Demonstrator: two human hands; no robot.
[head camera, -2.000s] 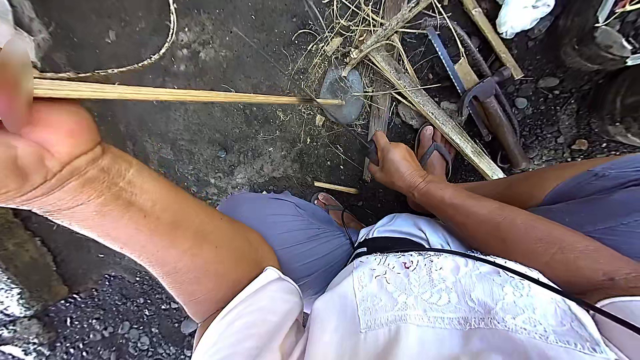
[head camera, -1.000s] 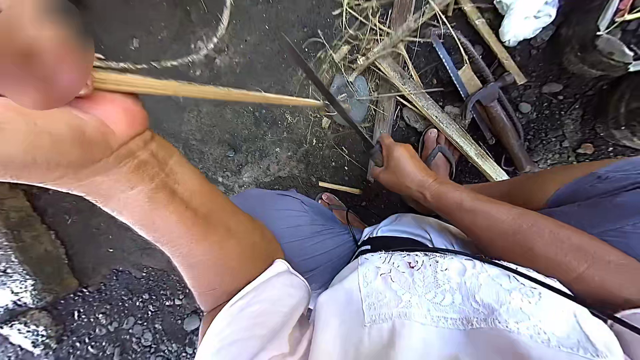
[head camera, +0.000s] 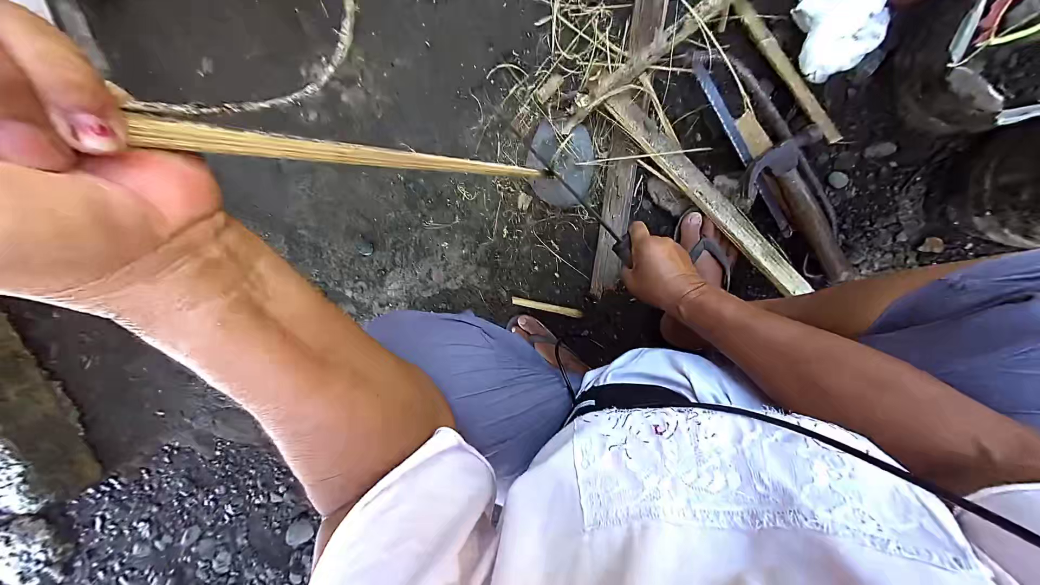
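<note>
My left hand (head camera: 106, 162), large at the upper left, grips the thick end of a long, pale bamboo or wood strip (head camera: 325, 151) that tapers to the right. My right hand (head camera: 662, 264), near my sandalled foot, is closed around the dark handle of a long, thin-looking knife (head camera: 591, 213). The blade points up and left, and its far part meets or crosses the strip's tip over a flat grey stone (head camera: 566, 162). Fine shavings (head camera: 585, 49) lie around the stone. Whether the blade touches the strip cannot be told for certain.
Beside my foot, wooden poles (head camera: 715, 203) and a narrow board (head camera: 615, 211) lie on the dark ground. A blue saw blade (head camera: 721, 110) and a hammer-like tool (head camera: 796, 187) are right of them. A short stick (head camera: 547, 307) lies between my feet, and a white plastic bag (head camera: 841, 32) is farther off.
The knife, raised clear beside the strip a second ago, is now down across the strip's tip. My left hand still holds the strip, and my right hand has stayed near the same foot.
</note>
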